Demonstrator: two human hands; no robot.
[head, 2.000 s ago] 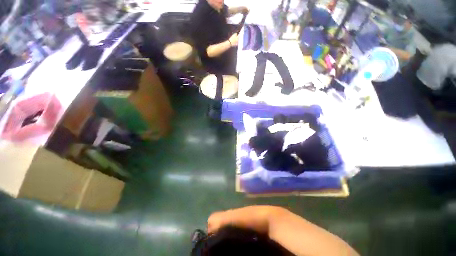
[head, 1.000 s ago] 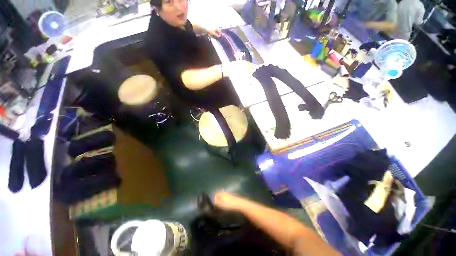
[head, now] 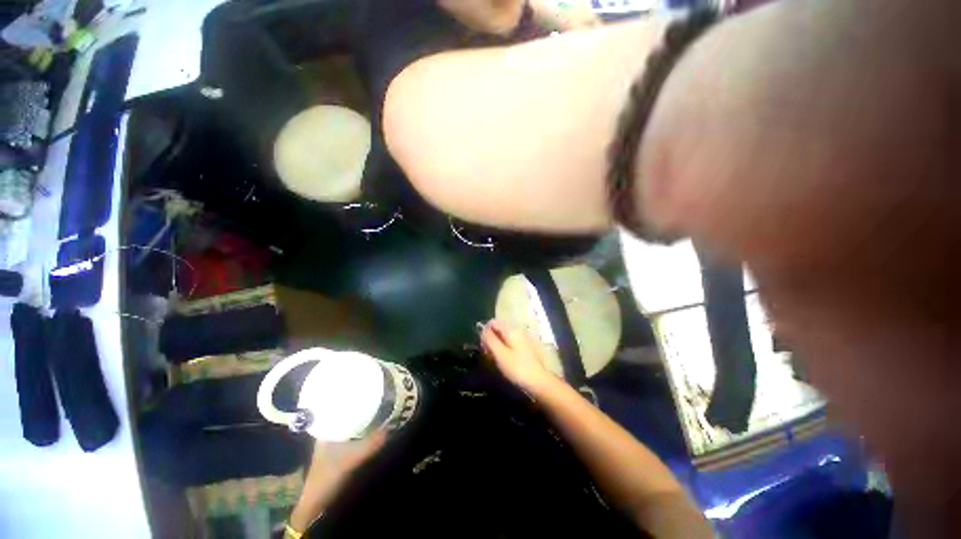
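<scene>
A white mug with a large loop handle and dark lettering (head: 346, 395) is upright at the lower centre-left. My left hand (head: 353, 455) is below it and holds it, mostly hidden by the mug; a yellow band shows at the wrist. My right hand (head: 513, 353) is in front of my dark clothing, beside a round cream stool (head: 592, 316). Its fingers look bent, but the blur hides whether they hold anything. A black strip lies across the stool.
A large blurred forearm with a braided bracelet crosses close in front at upper right; whose it is cannot be told. Another stool (head: 325, 154) stands behind. Black strips (head: 82, 379) lie on the left table. A blue bin (head: 785, 479) is at lower right.
The large forearm has come into view and covers much of the right side. The mug shows higher and further right, with my left hand now visible. My right hand shows higher.
</scene>
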